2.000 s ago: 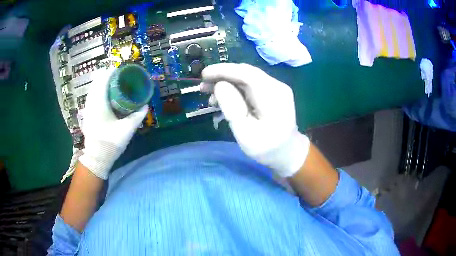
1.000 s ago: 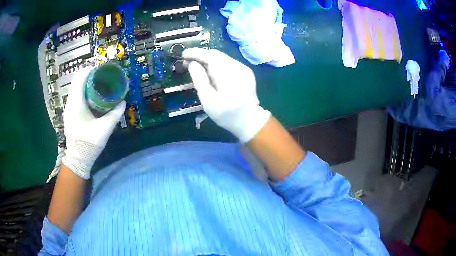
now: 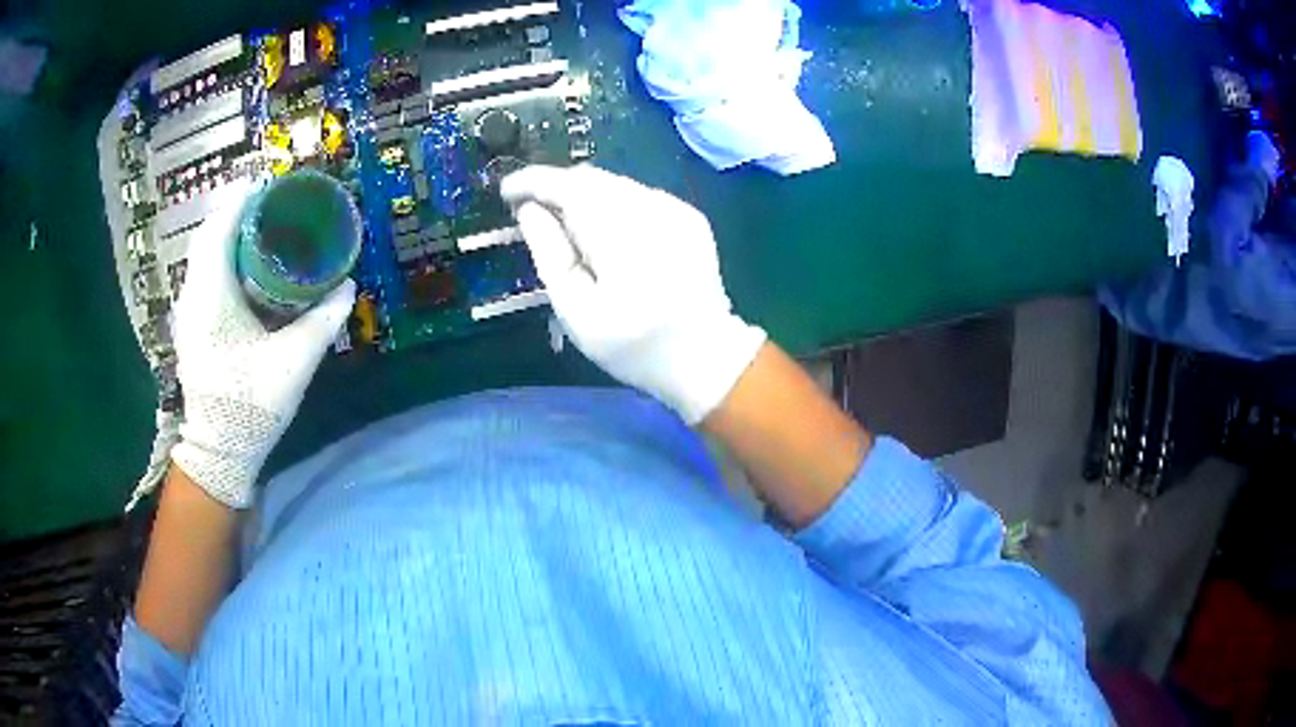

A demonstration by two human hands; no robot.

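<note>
My white-gloved left hand (image 3: pixel 245 355) holds a round open greenish coating jar (image 3: pixel 299 239) above the left-middle part of the circuit board (image 3: pixel 421 196). The board lies on the bench, with wide pale heatsinks (image 3: pixel 199 122) at left, yellow-and-black transformers (image 3: pixel 301 137) beside them and narrow white bars at right. A blue wet shine shows down its middle. My white-gloved right hand (image 3: pixel 633 277) is over the board's right part, its thumb and fingers pinched near a dark round component. The brush, seen as a thin stick in it earlier, is hidden by the glove now.
A crumpled white-blue cloth (image 3: pixel 732 85) lies beyond the board on the green bench mat (image 3: pixel 895 199). A pink-yellow striped cloth (image 3: pixel 1055 88) and a small white piece (image 3: pixel 1173 206) lie farther right. Another person's blue sleeve (image 3: pixel 1208 291) is at the far right.
My right hand has moved left over the board, and its thin stick has gone out of sight. My left hand and the jar stay over the board, slightly farther left in the picture.
</note>
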